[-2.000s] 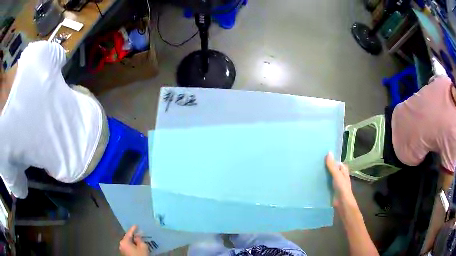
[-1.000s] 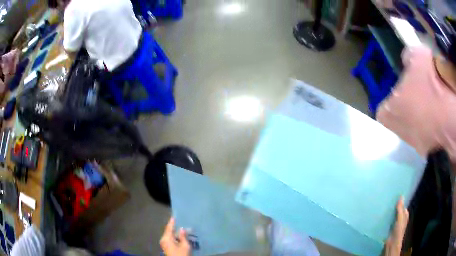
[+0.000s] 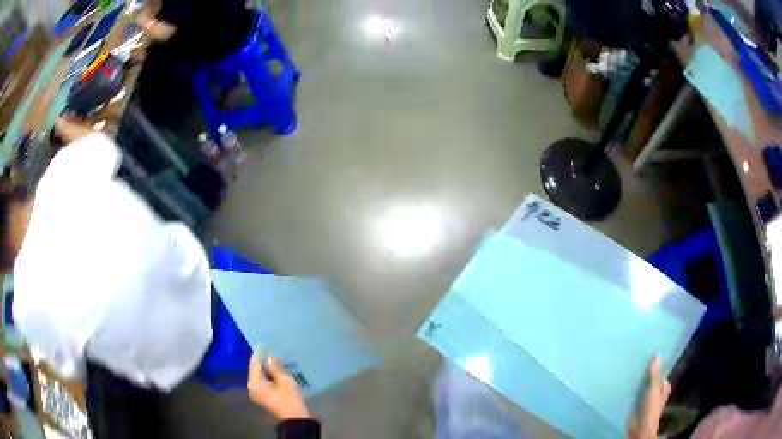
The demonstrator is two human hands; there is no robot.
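My right hand (image 3: pixel 653 401) grips the right edge of several overlapping pale turquoise boards (image 3: pixel 557 313), thumb on top. They are glossy and stiff, with black handwriting at the top corner and a small mark at the left corner. My left hand (image 3: pixel 276 393) holds a smaller-looking grey-blue board (image 3: pixel 300 321) by its lower edge; black writing shows beside the fingers. The two loads are apart, held above the floor. The fingers under the boards are hidden.
A person in a white top (image 3: pixel 111 274) sits close on the left, by a cluttered bench. A black round fan base (image 3: pixel 580 178) stands ahead right. Blue stools (image 3: pixel 257 81) and a pale green stool (image 3: pixel 527 26) stand on the grey floor. A pink sleeve (image 3: pixel 746 426) shows at lower right.
The view has moved along the aisle; the earlier fan base at left is gone and a white-topped person is now close at left. Both hands still hold their boards; the left board is turned flatter.
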